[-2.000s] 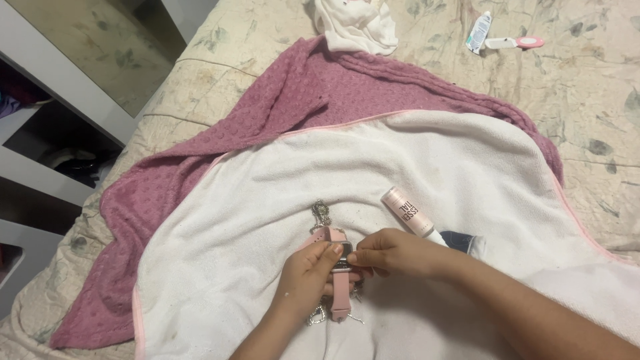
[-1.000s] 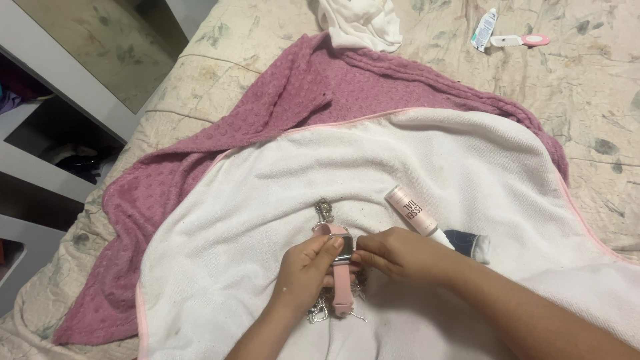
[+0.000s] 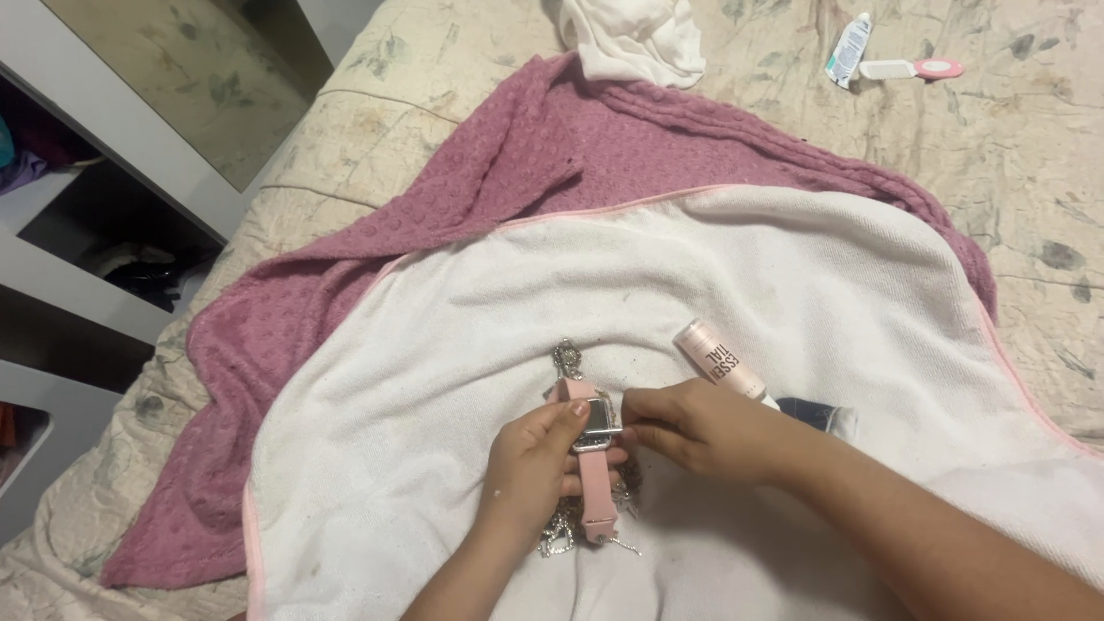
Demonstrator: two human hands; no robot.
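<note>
A smartwatch with a pink band (image 3: 597, 483) and a silvery case is held by my left hand (image 3: 539, 457), thumb on the case and fingers beneath it. My right hand (image 3: 690, 427) is at the case's right edge, its thumb and index finger pinched on a small, thin silvery piece (image 3: 606, 430) that lies across the screen. What this piece is, I cannot tell. Silvery chain jewelry with sparkling stones (image 3: 561, 532) shows below and above the watch, partly hidden by the band and my fingers.
A pink cylindrical container (image 3: 720, 358) bearing writing and a dark blue item with a pale end (image 3: 815, 416) lie right of the watch on a white towel (image 3: 483, 302). Beyond are a mauve blanket (image 3: 483, 164), a white cloth (image 3: 638, 39), a tube (image 3: 849, 52) and a pink-handled comb (image 3: 910, 68). Shelves stand at left.
A thin silvery piece now shows across the watch's screen at my right fingertips. My left hand still holds the watch in about the same spot.
</note>
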